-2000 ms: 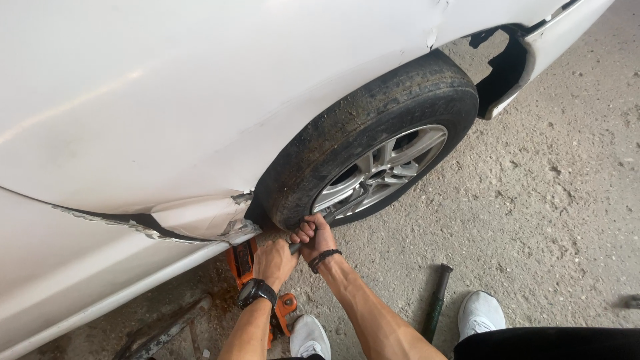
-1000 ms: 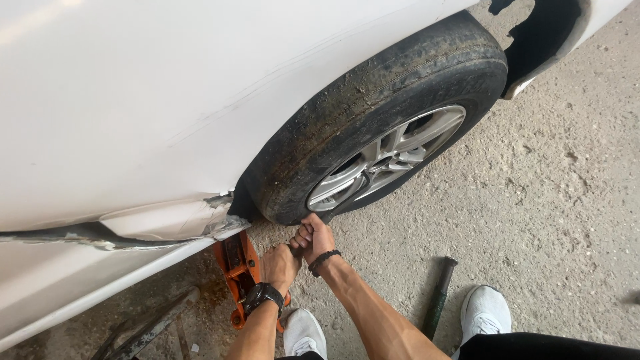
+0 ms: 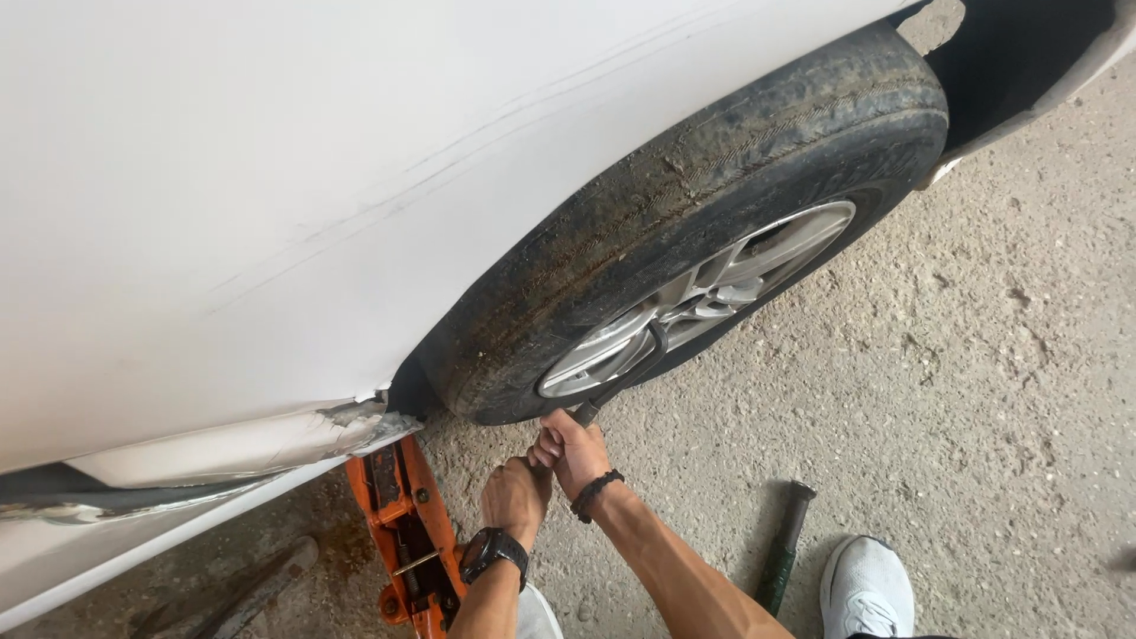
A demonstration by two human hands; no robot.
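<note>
Both of my hands grip the handle of a dark metal lug wrench (image 3: 655, 355), whose bent end reaches into the spokes of the silver alloy wheel (image 3: 710, 288). My right hand (image 3: 572, 448), with a braided bracelet at the wrist, holds it nearer the wheel. My left hand (image 3: 516, 497), below a black watch, closes around the handle's outer end, beside the right one. A worn, dirty tire (image 3: 621, 226) surrounds the rim under the white car's fender. Where the wrench's head meets a nut cannot be made out clearly.
An orange floor jack (image 3: 408, 524) stands under the damaged white sill (image 3: 222, 444), left of my hands. On the rough concrete lies a dark green metal bar (image 3: 783, 550), near my white shoe (image 3: 868, 586). A rusty metal piece (image 3: 266, 586) is at the lower left.
The view has moved closer to the wheel. The wrench's bent shaft now shows plainly between hands and rim. Both hands keep their hold near the tire's lower edge.
</note>
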